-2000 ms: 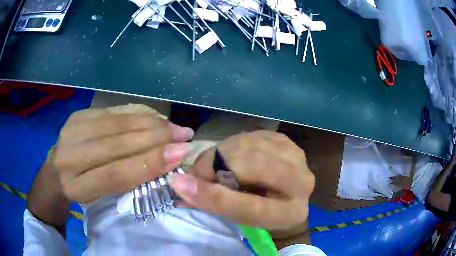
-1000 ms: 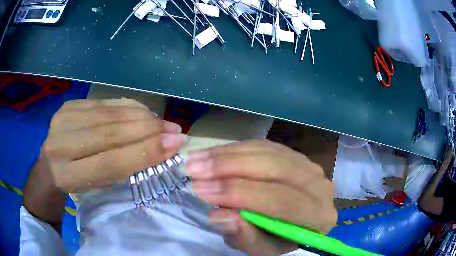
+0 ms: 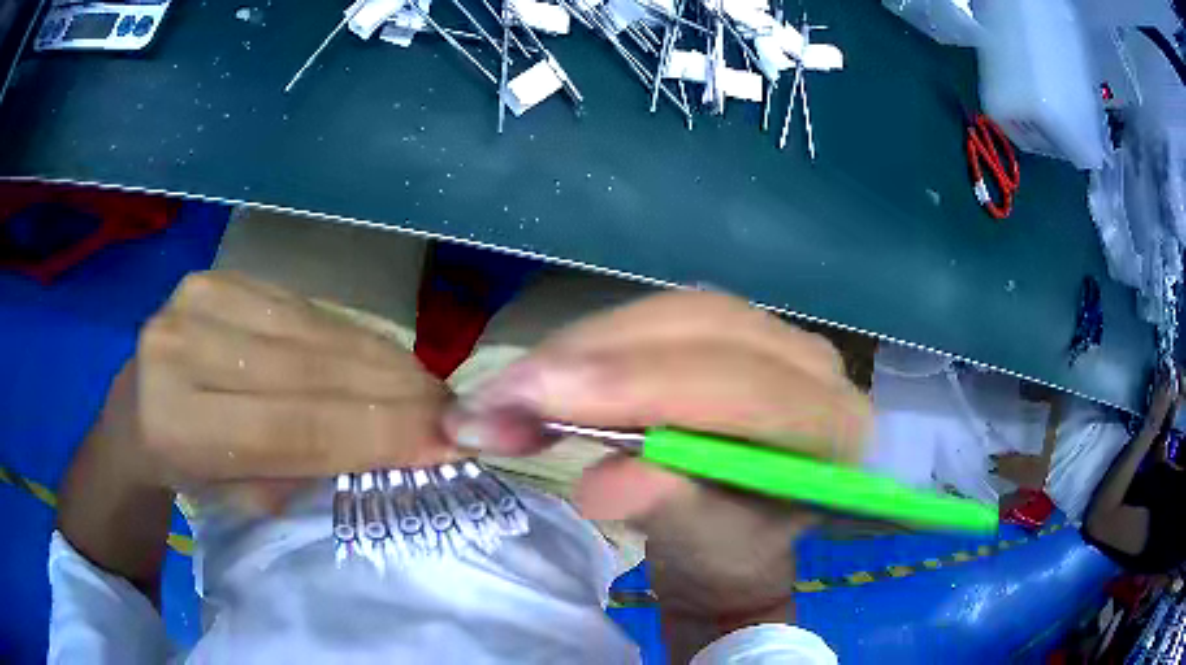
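My left hand [image 3: 293,383] is closed on a fanned bunch of metal stems [image 3: 410,504] over my lap. The round grey-silver ends show in a row below my fingers; the rest of the stems is hidden by the hand. My right hand [image 3: 702,403], partly blurred, holds bright green tweezers [image 3: 819,481] with a thin metal front part. Its fingertips meet the left fingertips above the bunch. The tweezers' tip is hidden. A heap of white-tagged metal stems [image 3: 533,87] lies on the dark green mat.
The mat [image 3: 429,169] has a scale [image 3: 98,26] at left, red-orange looped handles [image 3: 992,165] and clear plastic [image 3: 1047,85] at right, and a small dark tool [image 3: 1087,318] far right. White bags [image 3: 923,422] are below the bench. Another person's arm [image 3: 1129,461] shows at the right edge.
The tweezers have swung up from low beside my right hand to a nearly level position across it. My right hand has moved up and left against my left hand. The bunch's round ends now face me more.
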